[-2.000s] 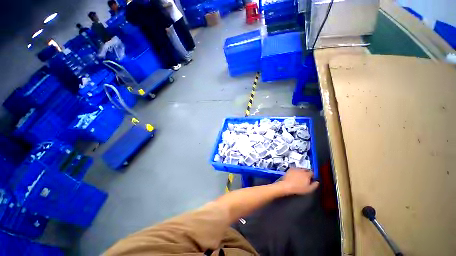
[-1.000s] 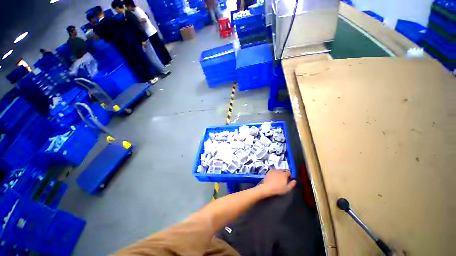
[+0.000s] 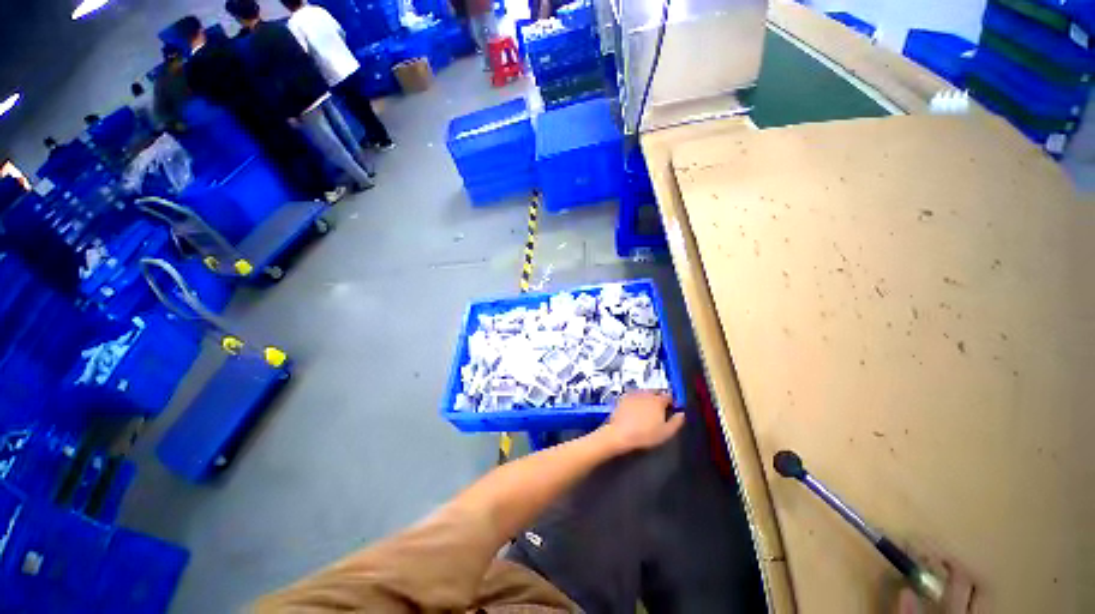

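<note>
My left hand [image 3: 646, 420] rests on the near right corner of the blue parts tote [image 3: 516, 420], its fingers over the rim. The tote is full of white and light-grey moulded parts [image 3: 564, 348]. Whether the fingers grip the rim or a part is hard to see. The mallet [image 3: 843, 510] lies slantwise on the cardboard sheet [image 3: 889, 300], its black head toward the far left and its grip toward me. My right hand [image 3: 949, 590] is at the grip's whitish end, cut off by the bottom edge; its hold on the grip is unclear.
Blue crates [image 3: 582, 150] stand beyond the tote, beside the bench. Platform trolleys [image 3: 222, 408] and stacked crates are on the left. People [image 3: 288, 72] stand at the far left. A green belt [image 3: 811, 84] runs past the bench's far end. Yellow-black tape marks the floor.
My right hand has come into view at the mallet's grip end. The view has shifted right, so the tote and bench sit farther left. My left hand stays at the tote's corner.
</note>
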